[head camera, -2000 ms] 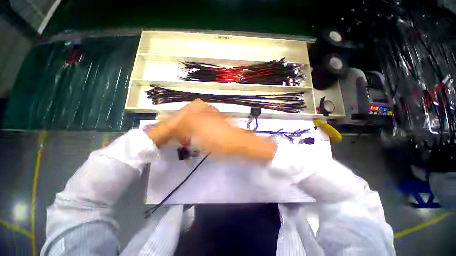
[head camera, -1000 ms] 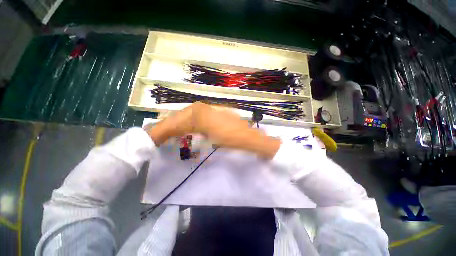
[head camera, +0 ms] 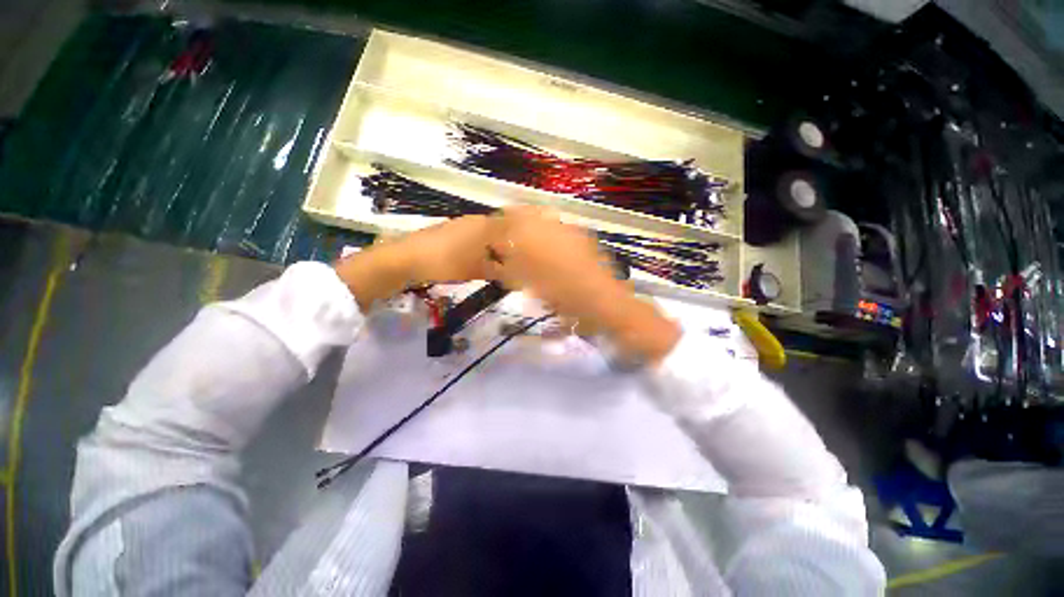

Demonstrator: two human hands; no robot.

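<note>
My left hand (head camera: 438, 254) and my right hand (head camera: 572, 274) meet over the upper part of the white board (head camera: 502, 420). Both are blurred and their fingertips are hidden, so what they grip does not show clearly. A black strip, perhaps tape (head camera: 473, 306), runs from under the hands down to a dark block (head camera: 439, 342) beside short red leads (head camera: 434, 306). A long thin black wire (head camera: 432, 399) runs from below my right hand to past the board's lower left edge.
A cream parts tray (head camera: 333, 187) behind the board holds a red and black wire bundle (head camera: 583, 177) and a black wire bundle (head camera: 403, 192). Black tape rolls (head camera: 799, 196) and a grey machine (head camera: 831, 262) stand right. A yellow object (head camera: 761, 341) lies at the board's right edge.
The view has tilted and shifted. A black strip now shows between the hands and the dark block. The hands remain together over the upper board.
</note>
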